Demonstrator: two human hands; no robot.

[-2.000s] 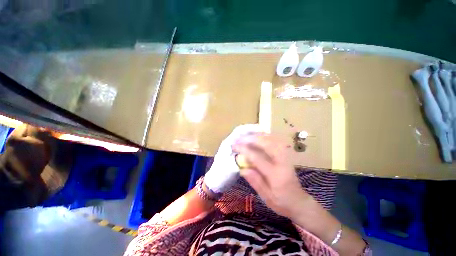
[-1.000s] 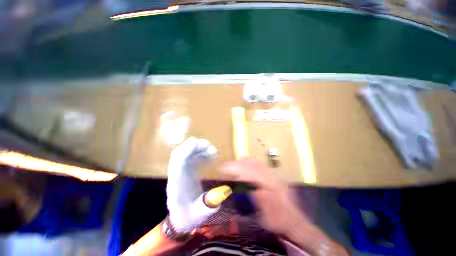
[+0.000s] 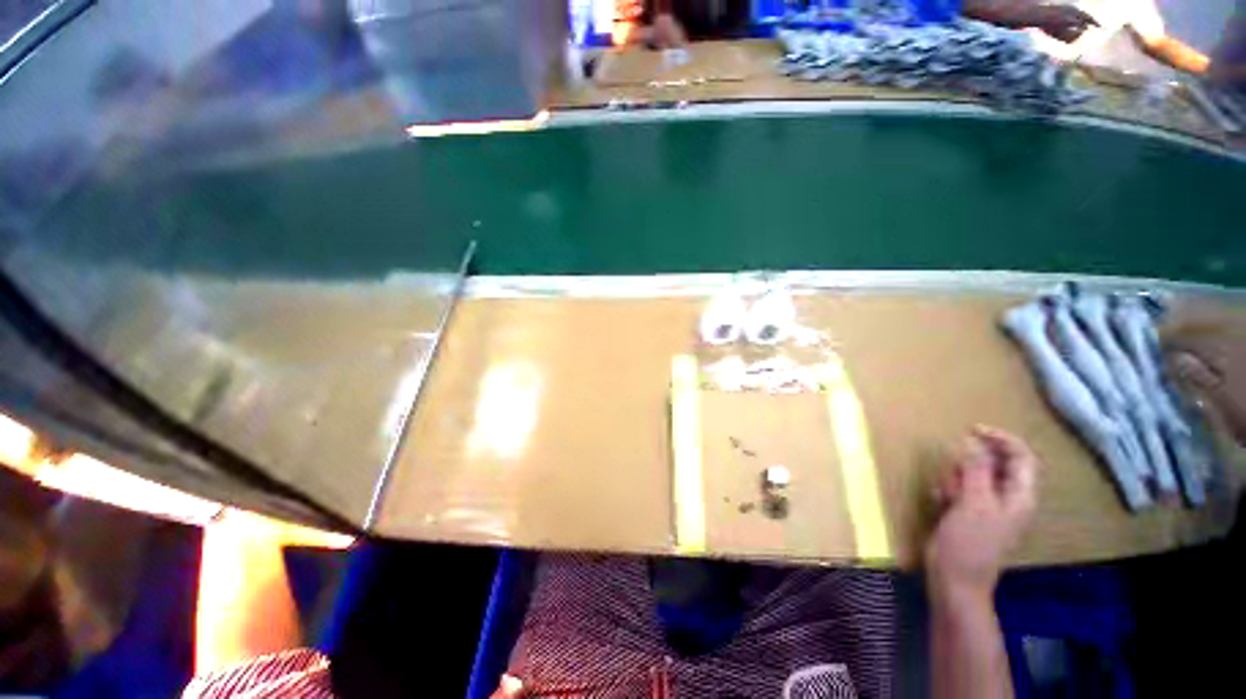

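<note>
My right hand (image 3: 989, 481), bare, is over the bench's front right, left of the grey moulded parts. Its fingers are loosely curled and a little apart, with nothing visible in them. Several grey moulded parts (image 3: 1093, 389) lie side by side at the right. A small white cap (image 3: 778, 475) sits beside a brown stain between two yellow tape strips (image 3: 687, 458). My left gloved hand is not visible. A bare forearm with a patterned sleeve shows at the lower left; its hand is hidden and I cannot tell whose it is.
Two white squeeze bottles (image 3: 746, 320) stand near the bench's back edge, behind thin white sticks (image 3: 768, 374). A metal strip (image 3: 424, 376) and transparent screen are left. A brownish hand-like shape (image 3: 1202, 366) is at the right edge. Beyond the green belt (image 3: 820, 198) lie more grey parts (image 3: 929, 58) near another person's arm.
My hands have parted. My right hand has moved right towards the grey parts, and my gloved left hand has left the view. The camera view has shifted, showing the far bench.
</note>
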